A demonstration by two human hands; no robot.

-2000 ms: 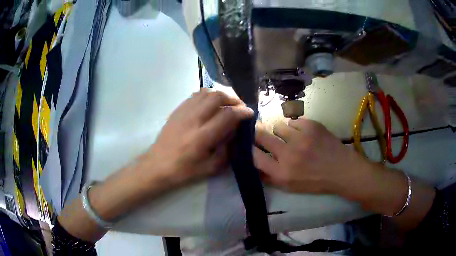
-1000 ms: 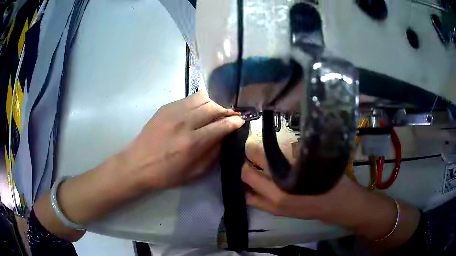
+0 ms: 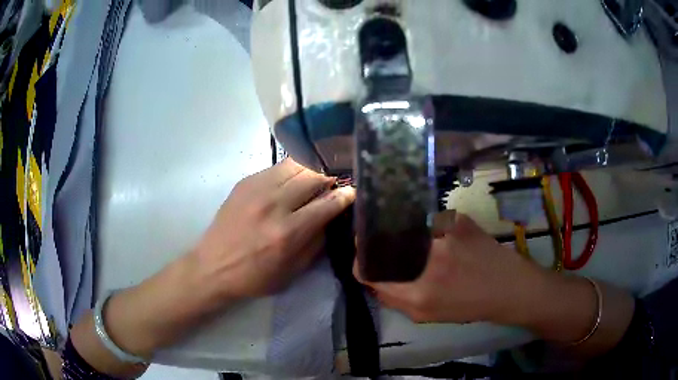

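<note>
The black strip (image 3: 360, 319) runs from between my hands down over the table's front edge. A grey fabric piece (image 3: 303, 326) lies beside it, partly under my left hand. My left hand (image 3: 271, 226) has thumb and forefinger pinched on the work at its upper edge, left of the needle area. My right hand (image 3: 446, 271) is bent beside the strip; its fingertips are hidden behind the shiny dark loop (image 3: 395, 193) at the front of the machine head. The white sewing machine head (image 3: 483, 67) covers the needle and presser foot.
Scissors with one orange and one red handle loop (image 3: 581, 223) lie right of my right hand, partly behind the machine. A stack of grey cut pieces (image 3: 70, 148) lies at left on a yellow-and-black striped surface (image 3: 31, 167). The white table (image 3: 178, 133) curves around.
The view has shifted, so the machine head and loop now cover the needle area. More grey fabric shows beside the strip. Both hands remain at the work.
</note>
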